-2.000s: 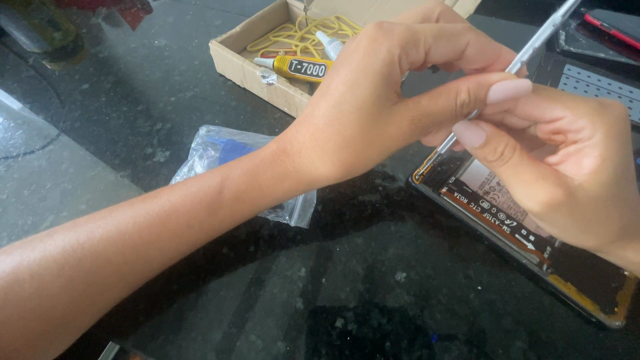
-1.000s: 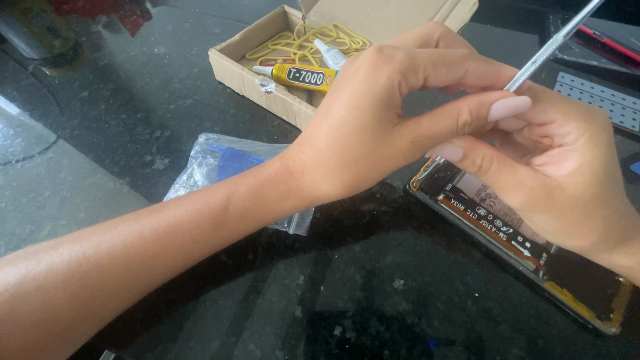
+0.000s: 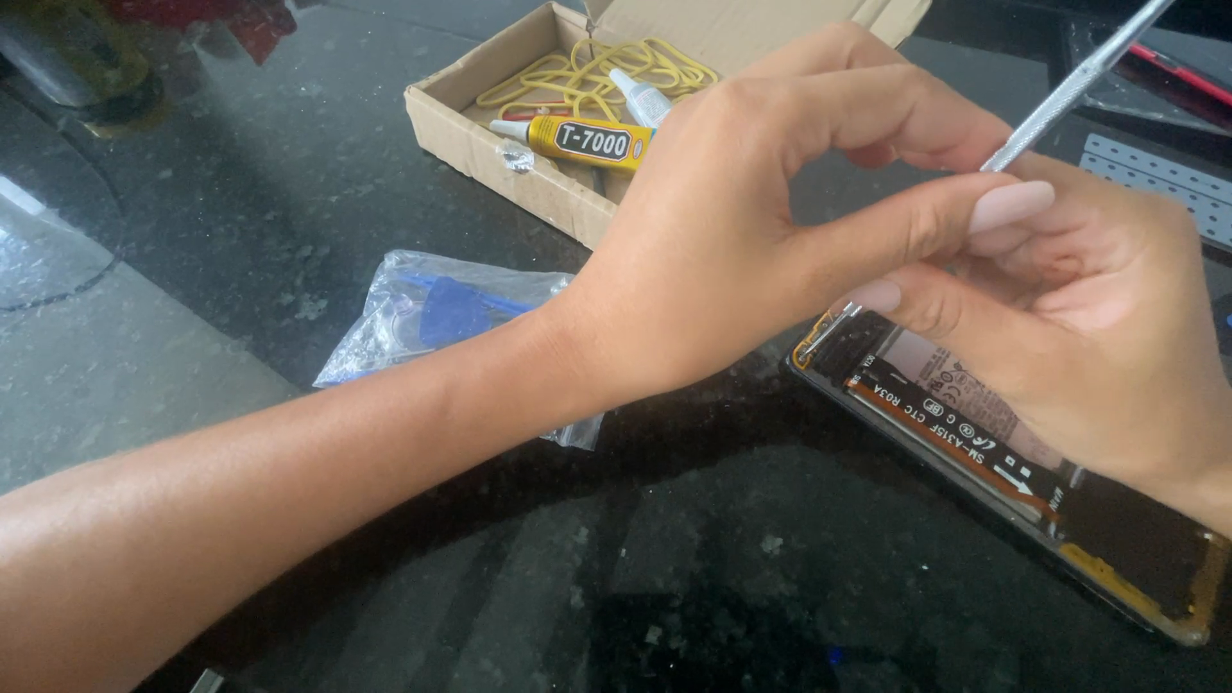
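Observation:
My left hand [image 3: 760,202] reaches in from the left, its thumb and fingers closed on the knurled shaft of a thin metal hand tool [image 3: 1054,104]. Close against it, my right hand [image 3: 1088,298] comes from the right; whether it also grips the tool is hard to see, since the fingers overlap. Beneath both hands lies an opened smartphone [image 3: 962,481] with its back off, showing a battery, a flex cable and yellowish adhesive along the frame. The tool's tip is hidden behind the hands, near the phone's upper left corner.
A cardboard box [image 3: 510,197] holds a yellow T-7000 glue tube [image 3: 587,141], a smaller white tube [image 3: 639,96] and yellow cord [image 3: 664,60]. A clear plastic bag [image 3: 385,322] with blue pieces lies on the dark stone worktop [image 3: 539,558]. A perforated metal plate [image 3: 1155,183] sits at the right.
Compared with two seconds ago, my right thumb has shifted left and down relative to my left thumb. The hands have stayed together over the phone.

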